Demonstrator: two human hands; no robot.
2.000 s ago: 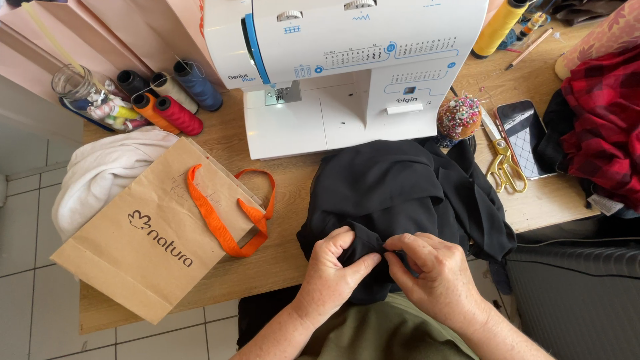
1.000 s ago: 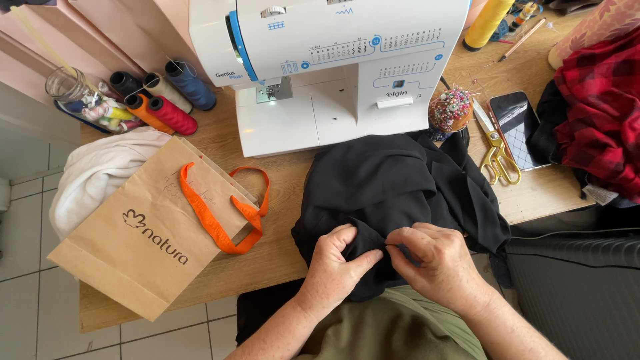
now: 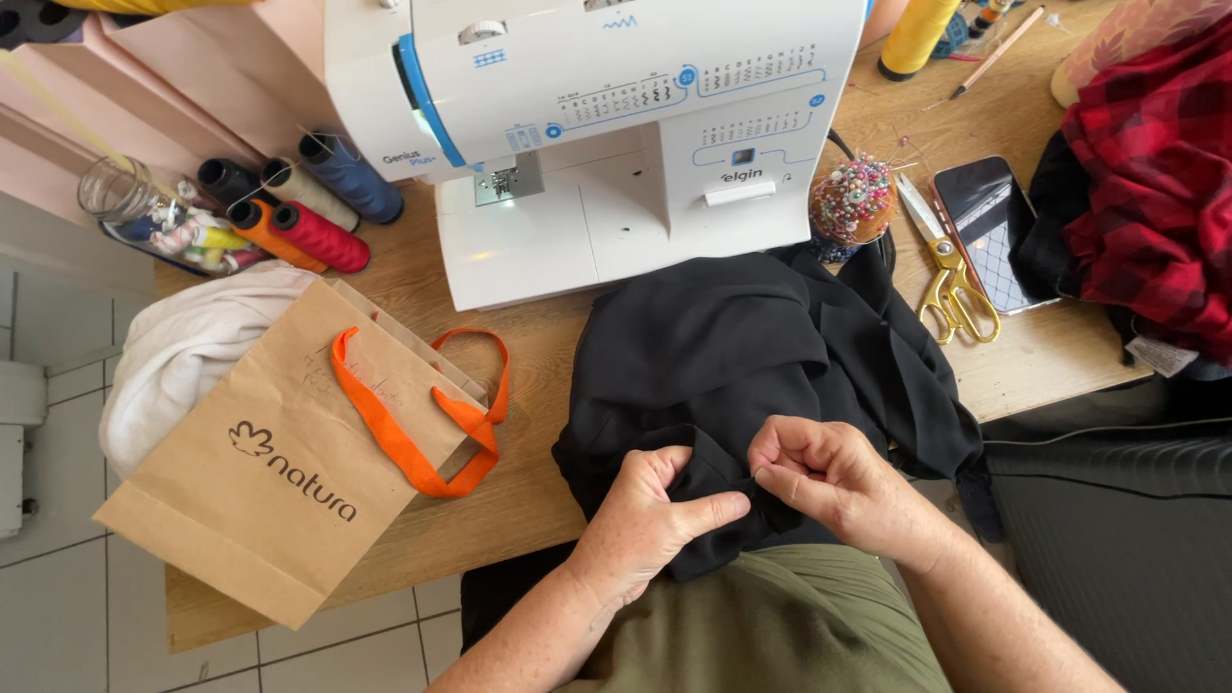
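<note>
Black fabric (image 3: 712, 327) lies bunched at the table's front edge and hangs over it. My left hand (image 3: 659, 510) grips a fold of it between thumb and fingers. Just to the right, my right hand (image 3: 833, 476) has thumb and forefinger pinched together at the same fold; whether a pin or needle is between them is too small to tell. Behind the fabric stands a white sewing machine (image 3: 616, 125). A pincushion full of pins (image 3: 852, 207) sits at the machine's right, with gold-handled scissors (image 3: 948, 269) beside it.
A phone (image 3: 991, 231) lies right of the scissors, near red-and-black checked fabric (image 3: 1155, 192). At left are a paper bag (image 3: 260, 481) with orange handles, white cloth (image 3: 192, 356), thread spools (image 3: 322, 236) and a glass jar (image 3: 115, 192). A yellow thread cone (image 3: 919, 38) stands at the back right.
</note>
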